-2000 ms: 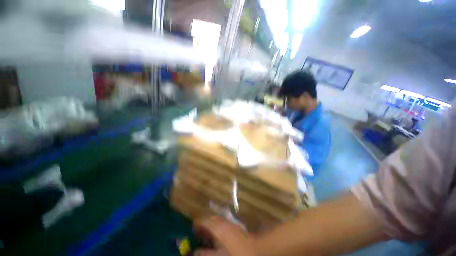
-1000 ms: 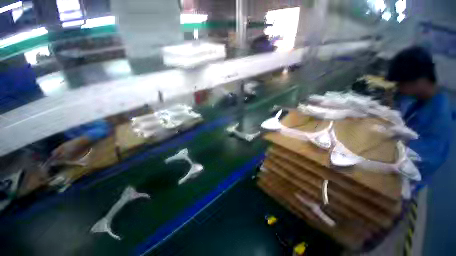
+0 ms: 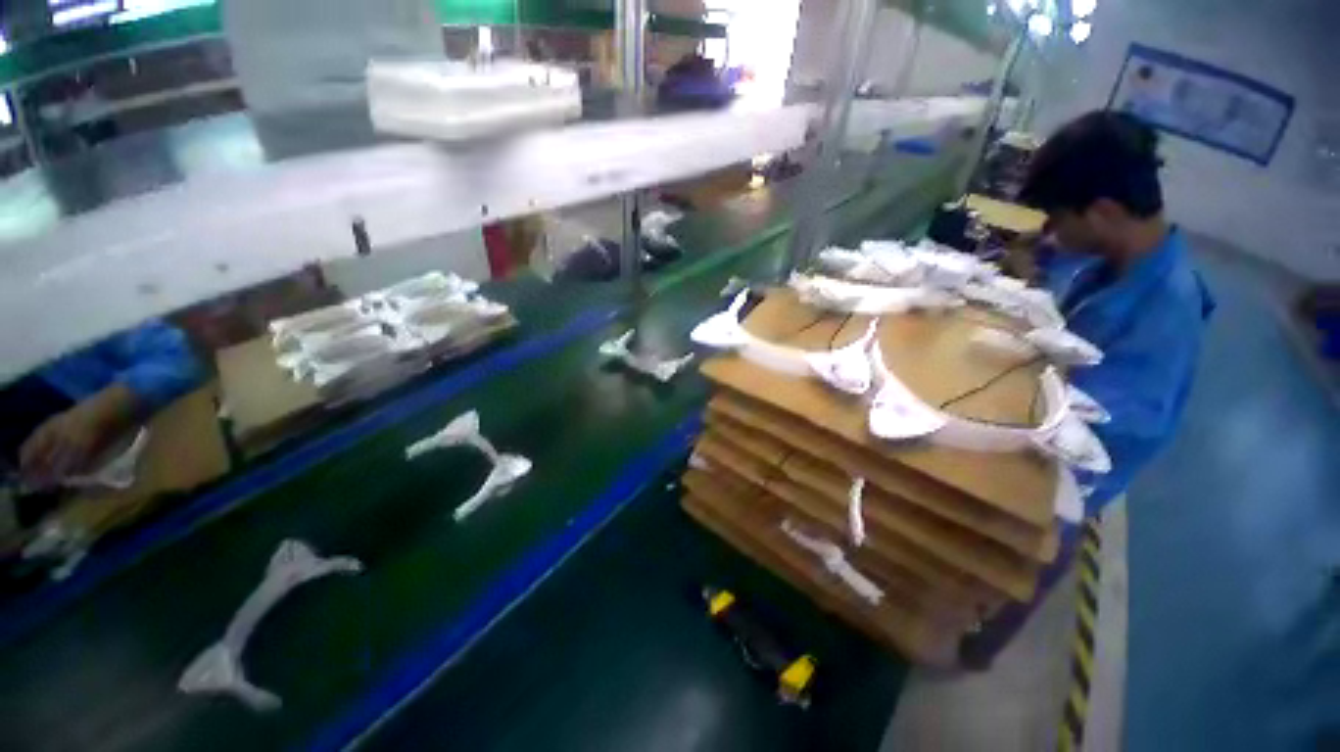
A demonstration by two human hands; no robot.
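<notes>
Neither of my hands is in view. Nearest in front stands a stack of cardboard layer sheets [image 3: 882,485] on the green bench. White C-shaped headband housings [image 3: 955,429] with thin black wires lie on its top sheet, and more white housings [image 3: 926,272] are heaped at its back. White pieces also show between the layers. Three loose housings [image 3: 485,463] lie spaced apart along the green conveyor [image 3: 382,544]. A black tool with yellow ends [image 3: 757,642] lies on the bench in front of the stack.
A person in blue [image 3: 1139,323] stands behind the stack at right. Across the conveyor, another person's hand [image 3: 74,438] is at a housing beside cardboard with rows of housings [image 3: 390,331]. Metal posts and a white overhead shelf [image 3: 485,184] cross the view. Yellow-black tape [image 3: 1083,632] edges the blue floor.
Two seconds ago an arm of mine reached toward the stack's base; it is out of view now. Since one second ago the view has shifted and sharpened, with the stack further left in it.
</notes>
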